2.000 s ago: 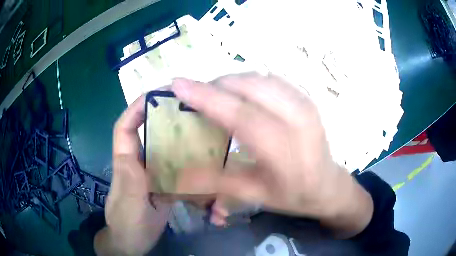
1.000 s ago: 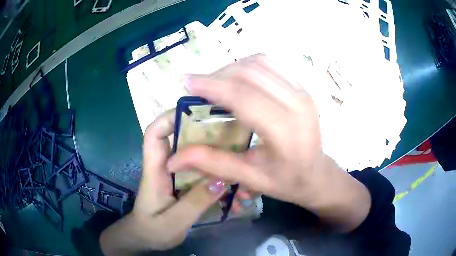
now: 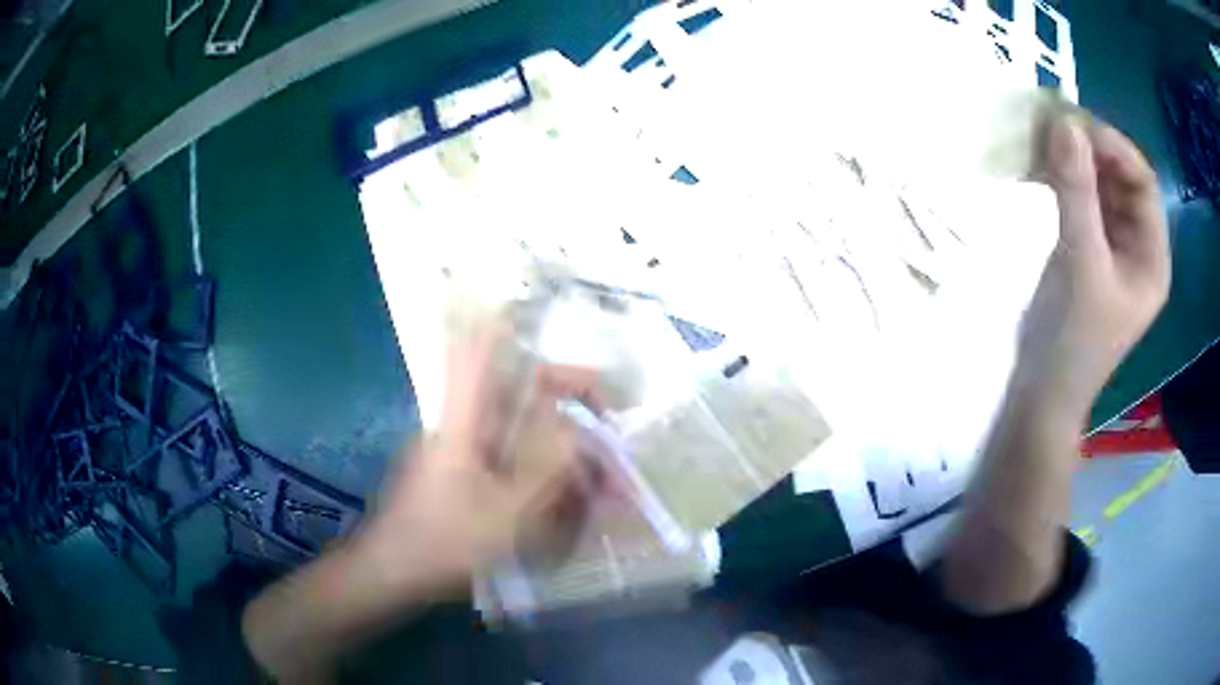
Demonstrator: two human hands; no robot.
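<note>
My left hand (image 3: 468, 468), blurred, is at lower centre and grips a plastic frame (image 3: 642, 484). The frame is tilted and blurred, with pale edges, and my fingers hide part of it. My right hand (image 3: 1117, 234) is raised at the right, over the edge of the white pile. It pinches a thin pale-tan piece, seemingly release paper (image 3: 1010, 134), between thumb and fingers. Tan adhesive sheets (image 3: 756, 422) with pale dividing lines lie under and right of my left hand. Another dark frame (image 3: 435, 130) lies at the far end of the white-edged stack.
A bright white pile of waste sheets (image 3: 856, 201) covers the centre and right. Tangled dark frames (image 3: 141, 428) lie at left on the green table (image 3: 288, 308). A grey-white rail (image 3: 254, 101) crosses the upper left, with frame outlines beyond. A red object (image 3: 1131, 426) is at right.
My right hand has moved from the frame far to the right, now holding a pale piece. My left hand still holds the frame, which has turned and tilted. Tan sheets beneath are now uncovered.
</note>
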